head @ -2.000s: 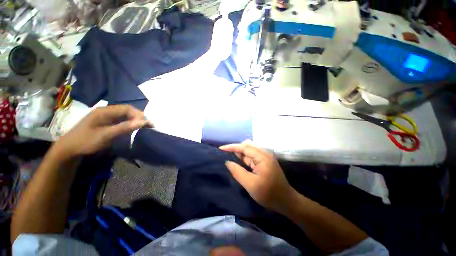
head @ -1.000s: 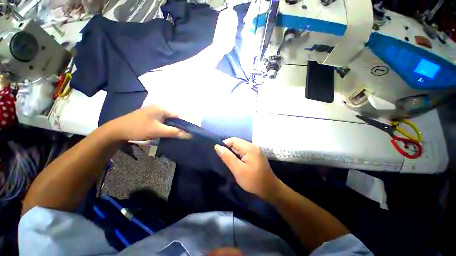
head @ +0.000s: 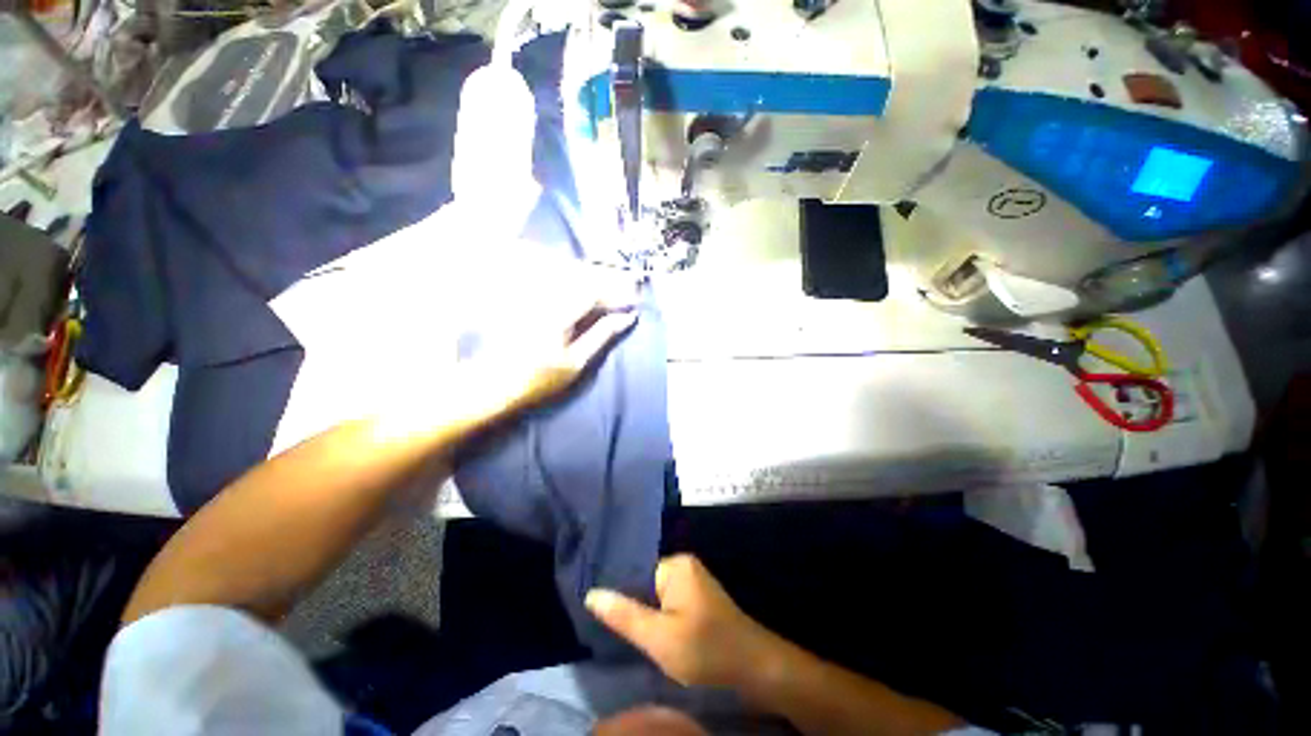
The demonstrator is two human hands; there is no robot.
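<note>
A navy garment piece point(head: 628, 453) runs from the presser foot and needle point(head: 654, 247) down over the table's front edge. My left hand point(head: 554, 360) lies on the cloth just below and left of the needle, partly washed out by glare, fingertips pressing near the folded edge. My right hand point(head: 683, 621) grips the same cloth lower down, below the table edge, thumb to the left. The cloth is fairly straight between the hands. Glare hides the stitching spot.
The lockstitch machine head point(head: 776, 122) stands behind. More navy cloth point(head: 245, 216) spreads at left. A black flat rectangle point(head: 844, 252) lies on the bed. Scissors point(head: 1100, 360) with red and yellow loops lie at right. A lit control panel point(head: 1167, 173) is far right.
The cloth held in front of the table now reaches up to the needle. My left hand has moved forward towards the foot; my right hand has moved down. The view has shifted right.
</note>
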